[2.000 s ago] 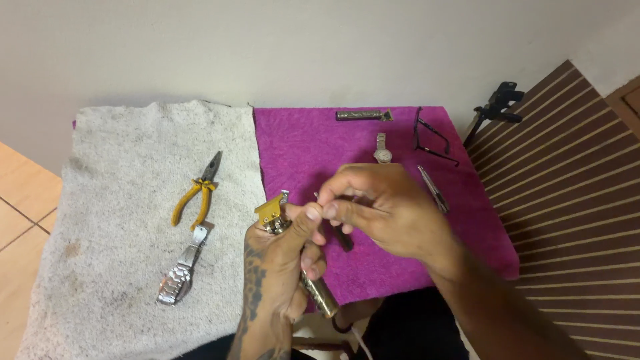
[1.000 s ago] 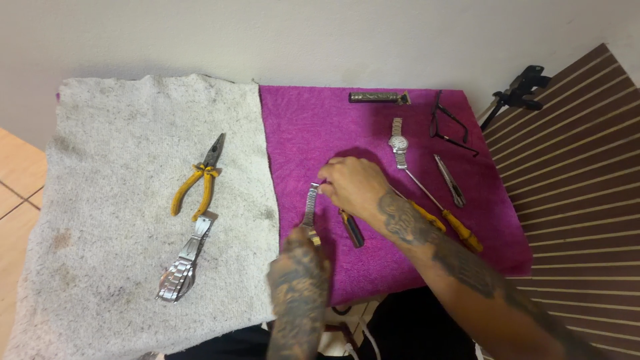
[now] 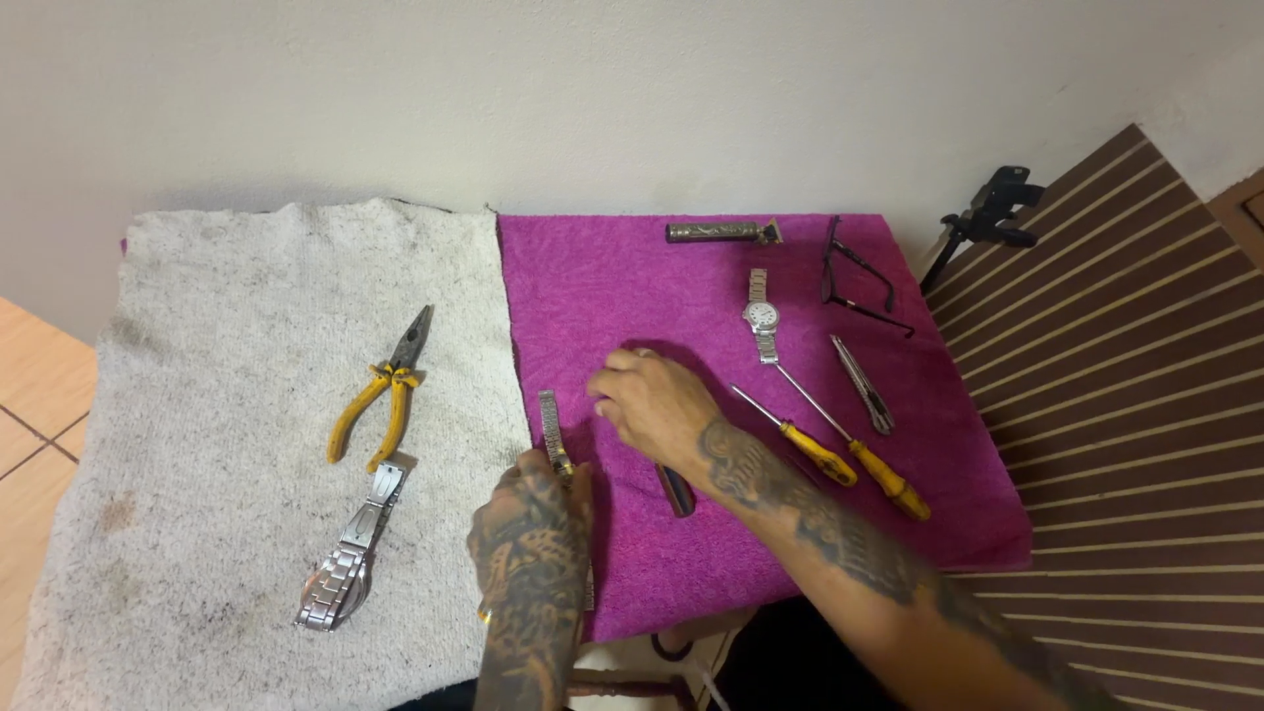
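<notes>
My left hand (image 3: pixel 533 528) is low over a silver-and-gold metal-band wristwatch (image 3: pixel 551 425) on the purple towel, hiding its middle; whether the fingers grip it cannot be told. To the right and a little higher, my right hand (image 3: pixel 657 400) has bent fingers near the band's upper end, apart from it; its fingertips show no clear object. Beneath the right wrist lies a partly hidden dark, shiny cylindrical object (image 3: pixel 677 492). Two yellow-handled screwdrivers (image 3: pixel 815 452) (image 3: pixel 889 479) lie right of that hand. Above them rests a silver wristwatch (image 3: pixel 760 316) with a white dial.
Yellow-handled long-nose pliers (image 3: pixel 395 385) and a steel-band wristwatch (image 3: pixel 341 573) lie on the white towel (image 3: pixel 227 395). An ornate hair trimmer (image 3: pixel 721 232), black-framed glasses (image 3: pixel 854 276) and a utility knife (image 3: pixel 862 385) are on the purple towel (image 3: pixel 612 286). A black clamp stand (image 3: pixel 992 212) stands beyond.
Two seconds ago my hands met above the towel, with a gold-toned metal item in the left. Both have since come apart and lowered. Over the last second my right hand has moved away from the watch band.
</notes>
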